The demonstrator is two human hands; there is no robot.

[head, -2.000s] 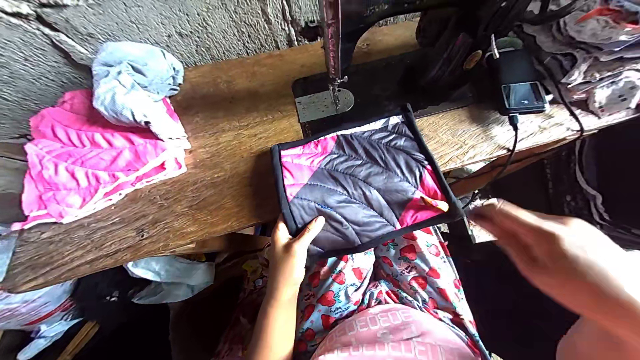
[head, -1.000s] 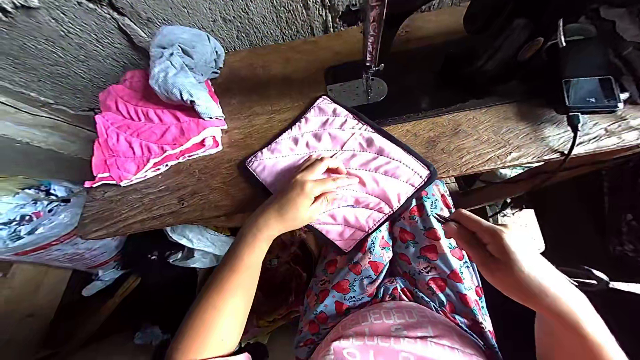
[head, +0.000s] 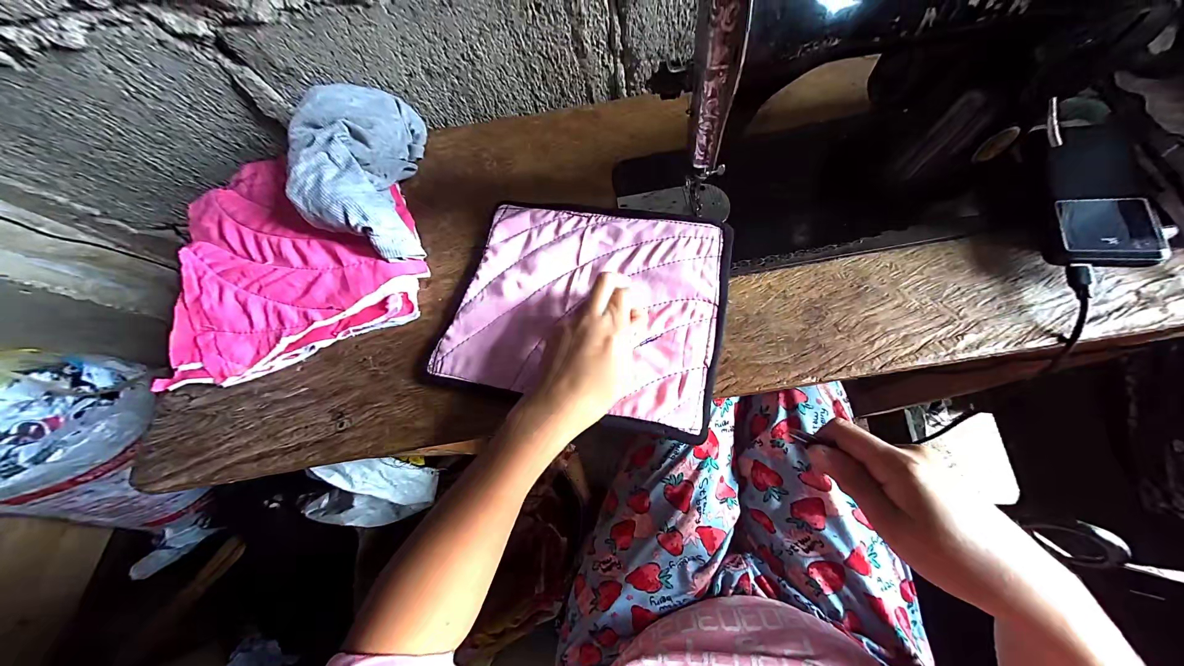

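A quilted pink fabric square with black binding (head: 518,305) lies pale side up on the wooden table, its near edge over the table's edge. My left hand (head: 597,347) rests on top of it with bent fingers; whether it pinches the cloth cannot be told. Above my right thigh, my right hand (head: 879,472) is closed on a small, thin dark metal tool (head: 807,437), whose kind cannot be made out. Behind the square's upper right corner stands the needle and presser foot of a sewing machine (head: 694,190).
Bright pink quilted cloth (head: 277,277) lies at the left with a crumpled grey cloth (head: 356,162) on it. A phone-like device (head: 1110,227) with a cable sits at the right of the wooden table (head: 925,314). A stuffed plastic bag (head: 74,444) stands below left.
The square showed its grey and pink patchwork side two seconds ago; now its pale pink side is up. Since one second ago it has turned on the table, under my left hand.
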